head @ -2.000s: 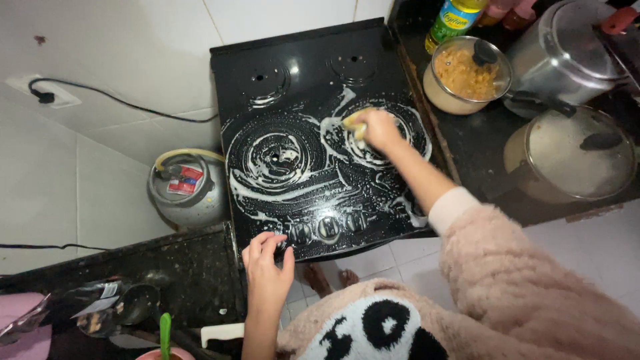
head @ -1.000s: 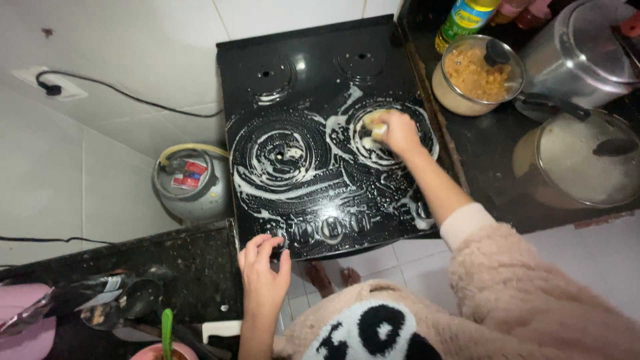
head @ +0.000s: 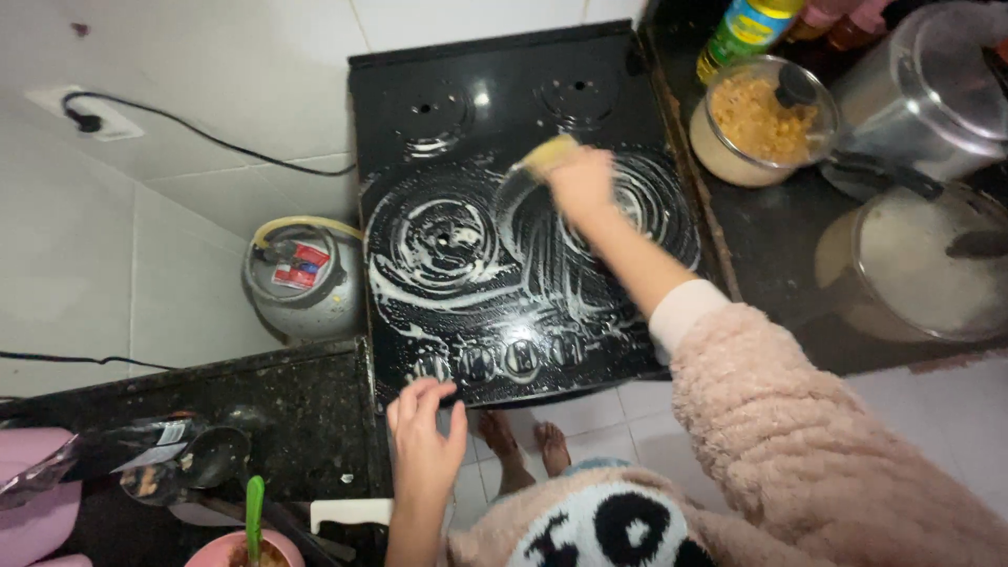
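Observation:
A black stovetop (head: 504, 311) lies below me, streaked with white suds around its burner areas. My right hand (head: 583, 185), blurred, holds a yellowish sponge (head: 550, 156) against the surface, between the right-hand burner areas. My left hand (head: 425, 425) rests at the front left edge of the stovetop, fingers apart and touching near the leftmost control knob (head: 431, 368). No object shows in it. More knobs, among them a soapy one (head: 521, 358), run along the front.
To the right stand a glass pot of food (head: 760, 118), a larger lidded pot (head: 929, 264), a metal pressure cooker (head: 929, 87) and a yellow-green bottle (head: 744, 35). A gas cylinder (head: 303, 276) stands left. A pink bowl (head: 276, 547) and utensils lie on the front-left counter.
My right hand has moved with the sponge from the right front burner area up and to the left. Suds there are spread into new streaks. My left hand has stayed at the front edge.

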